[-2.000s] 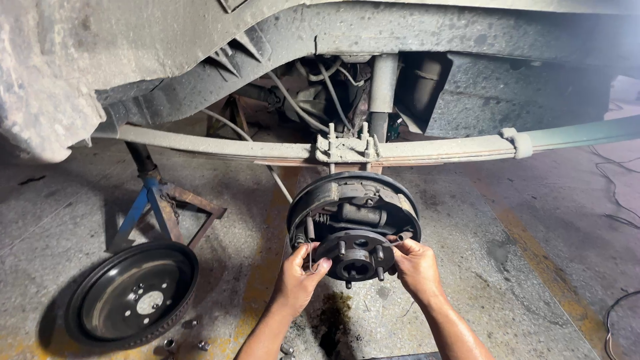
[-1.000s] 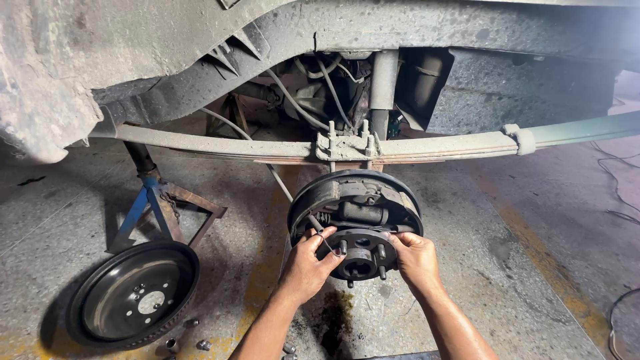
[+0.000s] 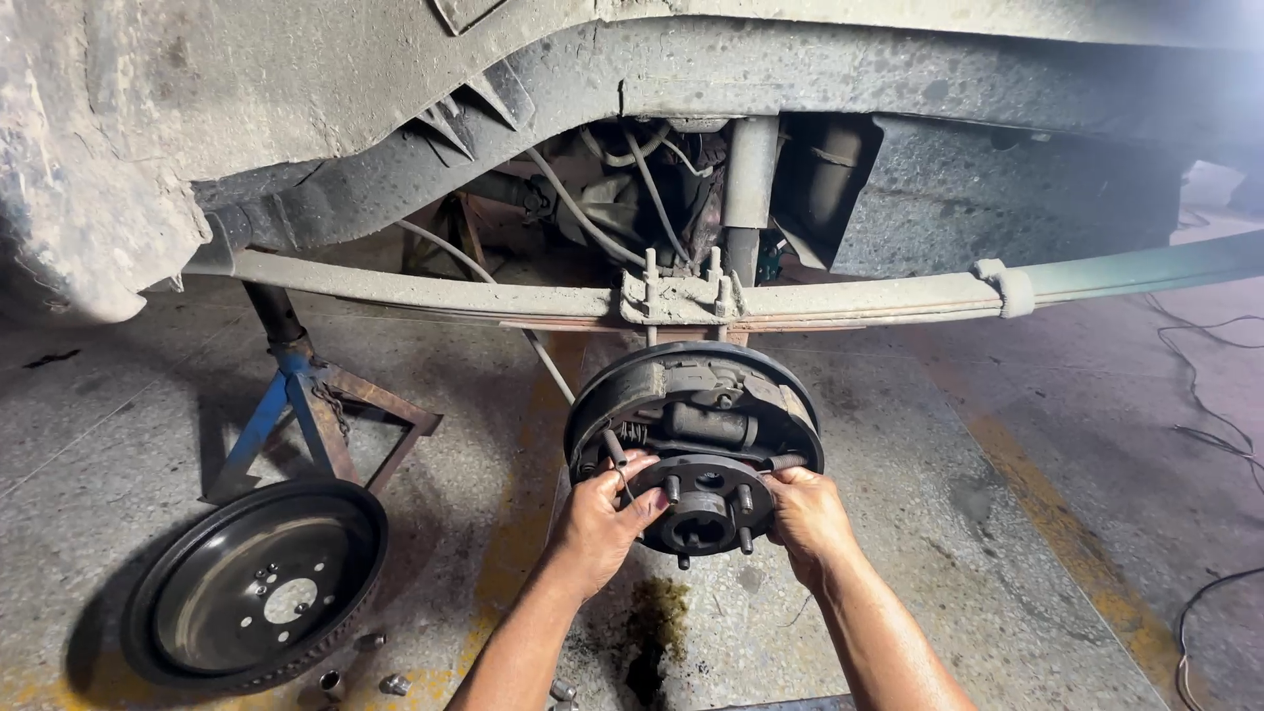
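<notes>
A drum brake assembly [image 3: 691, 385] with its shoes and wheel cylinder [image 3: 709, 425] sits below the leaf spring [image 3: 474, 298]. In front of it is the wheel hub flange [image 3: 703, 509] with its studs. At the flange's left side, my left hand [image 3: 602, 528] has its fingers on a thin rod or cable end beside a coil spring [image 3: 614, 447]; the thumb lies by a stud. My right hand [image 3: 810, 518] reaches behind the flange's right edge, near another spring [image 3: 785, 461]. Its fingertips are partly hidden, and what they grip cannot be told.
A brake drum [image 3: 247, 583] lies on the floor at left, by a blue and rusty jack stand [image 3: 306, 405]. Several lug nuts [image 3: 395, 683] lie near the drum. The vehicle frame [image 3: 810, 69] and a shock absorber [image 3: 751, 178] are above. Cables [image 3: 1200, 395] run over the floor at right.
Between the first earlier frame and now, my left hand has shifted slightly and the small cylindrical piece above its fingers has tilted. My right hand stays at the flange's right side.
</notes>
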